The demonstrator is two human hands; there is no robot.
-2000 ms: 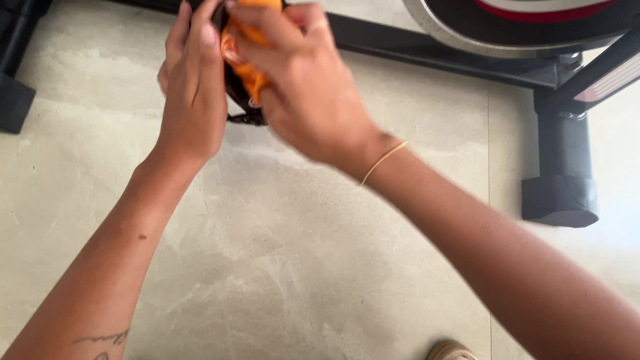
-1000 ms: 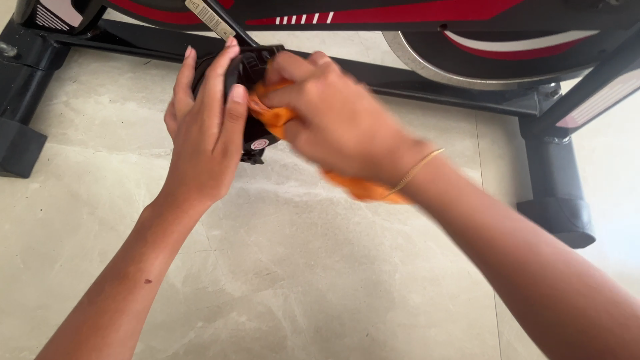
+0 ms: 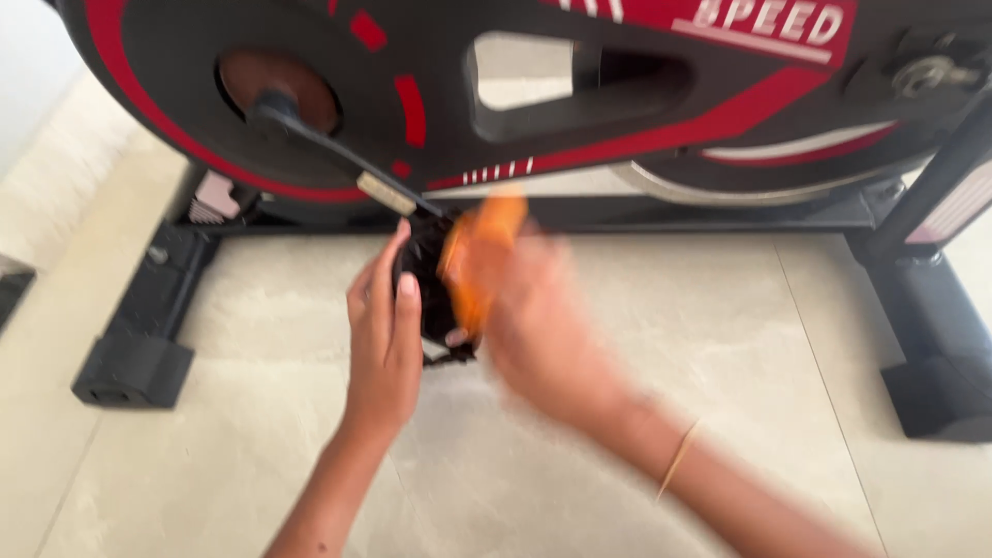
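Note:
A black pedal [image 3: 434,287] of an exercise bike sits at the lower end of its crank arm [image 3: 341,151], which bears a pale label. My left hand [image 3: 386,333] holds the pedal from its left side, fingers pointing up along it. My right hand [image 3: 539,318], blurred by motion, grips an orange cloth [image 3: 484,260] against or just over the pedal's right side. The cloth covers part of the pedal, and whether it touches the surface there is hard to tell.
The black and red bike housing [image 3: 310,178] spans the top. Below it runs a black frame rail [image 3: 659,215], with a foot at the left [image 3: 136,372] and another at the right [image 3: 942,395]. Pale floor tiles [image 3: 620,496] lie underneath.
The view has shifted up, bringing more of the bike in. My right hand and the orange cloth have moved about at the pedal, while my left hand has kept its hold there.

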